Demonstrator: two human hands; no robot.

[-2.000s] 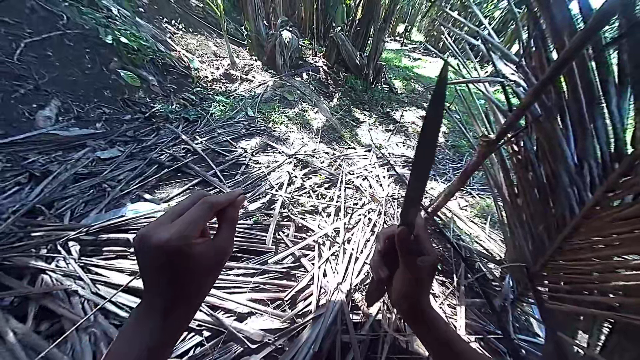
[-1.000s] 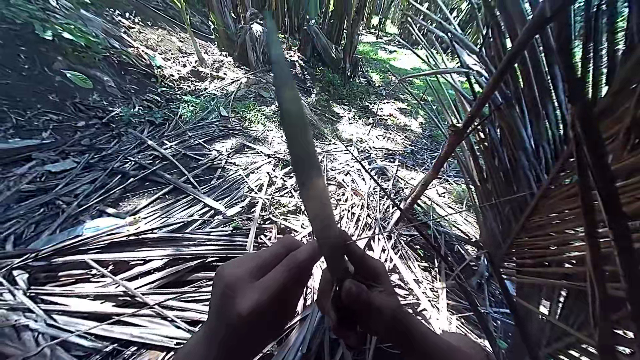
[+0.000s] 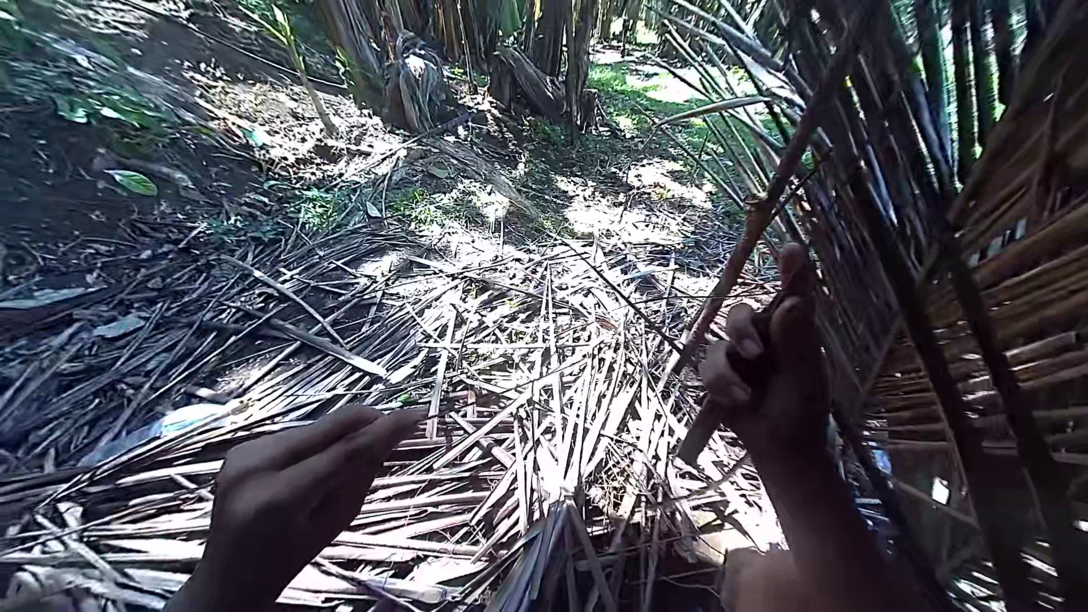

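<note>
My left hand [image 3: 302,484] is at the lower left over the dry fronds, its fingers drawn together with thumb and forefinger close. No object can be made out in it, though it is in deep shade. At the right, my right hand [image 3: 778,365] is wrapped around the dark handle of a knife [image 3: 701,432], whose butt sticks out below the fist. The long blade cannot be made out against the dark stalks behind. The two hands are well apart.
Dry palm fronds [image 3: 544,365] litter the ground. A slanting branch [image 3: 748,229] passes just behind my right hand. Upright stalks [image 3: 901,195] and a slatted frond panel [image 3: 1020,382] stand at the right. Tree trunks [image 3: 544,68] rise at the back, and a pale scrap [image 3: 191,416] lies at the left.
A second ago both hands were together at the knife's handle, with the blade upright; now they are apart. My right hand has moved right with the knife, my left hand to the left.
</note>
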